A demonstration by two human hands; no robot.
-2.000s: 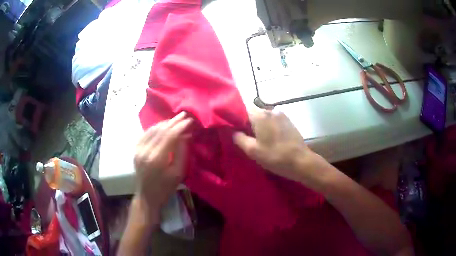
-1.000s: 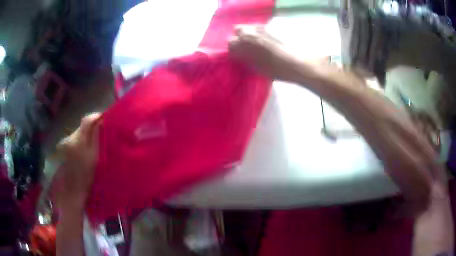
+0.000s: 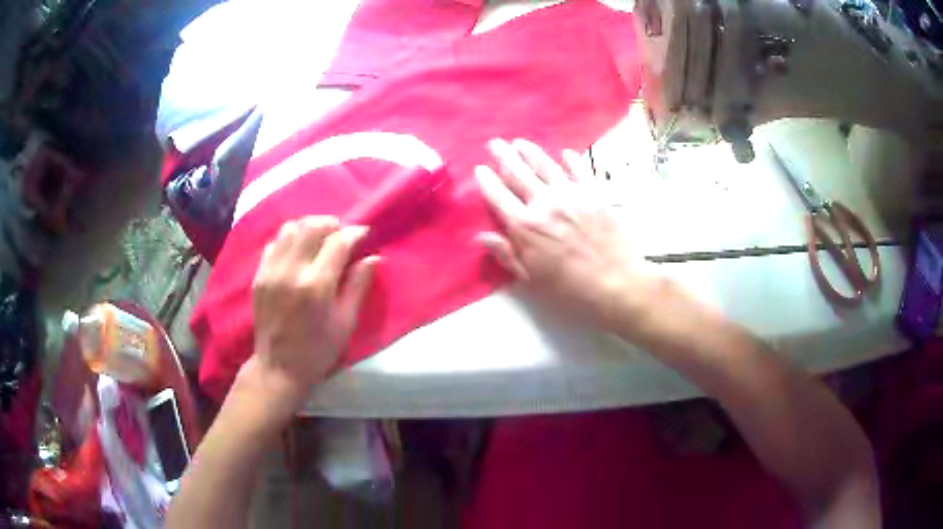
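Note:
A large red garment panel (image 3: 414, 258) lies spread on the pale machine table, its left end reaching over the table edge. A curved pale band (image 3: 331, 152) shows at the panel's upper left, and a raised fold lies beside it. My left hand (image 3: 310, 294) rests on the panel's lower left with its fingers bent; whether it pinches the cloth is hidden. My right hand (image 3: 548, 227) lies on the panel's right part, fingers spread. The cloth is left of the sewing machine head (image 3: 703, 72), and its upper right part reaches close to it.
Orange-handled scissors (image 3: 843, 248) lie right of the needle area. A phone with a purple screen (image 3: 920, 279) is at the right edge. A white cloth pile (image 3: 222, 67) is beyond the table's left side. A bottle (image 3: 119, 341) and a second phone (image 3: 168, 434) are at lower left.
The red panel was bunched, then lifted and swung left between both hands. Now it lies spread on the table. My right hand has come down from the far edge onto the cloth, and my left moved right.

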